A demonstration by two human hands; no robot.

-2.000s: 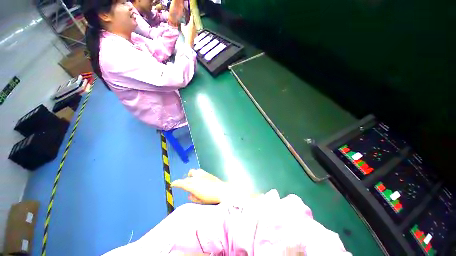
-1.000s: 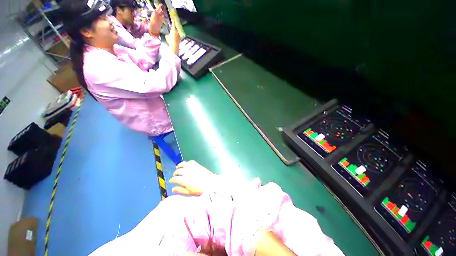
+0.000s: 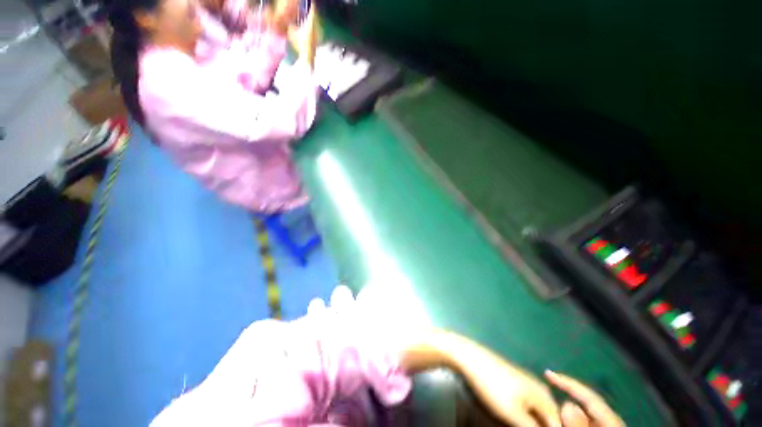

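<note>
Both of my hands are blurred at the bottom right, close together and cut by the lower edge. My left hand [image 3: 530, 402] ends a bare forearm coming out of a pushed-up pink sleeve [image 3: 334, 363]. The fingers of what looks like my right hand [image 3: 589, 402] are just right of it, one stretched towards the upper left. I cannot tell whether either holds anything. A dark patch below the forearm is unclear. The black phone tray [image 3: 576, 271], with dark screens showing red, green and white marks [image 3: 618, 260], lies right of and above my hands.
The glossy green bench [image 3: 376, 213] runs away from me, with a dark green board [image 3: 485, 167] on it. A seated person in pink [image 3: 217, 117] is at another black tray [image 3: 372, 87]. A blue stool [image 3: 294, 236], striped floor tape [image 3: 269, 271] and dark crates [image 3: 54, 238] stand left.
The hand reaching left over the bench edge no longer shows there. A bare forearm now stretches right, with fingers at the bottom right. The view has shifted and blurred.
</note>
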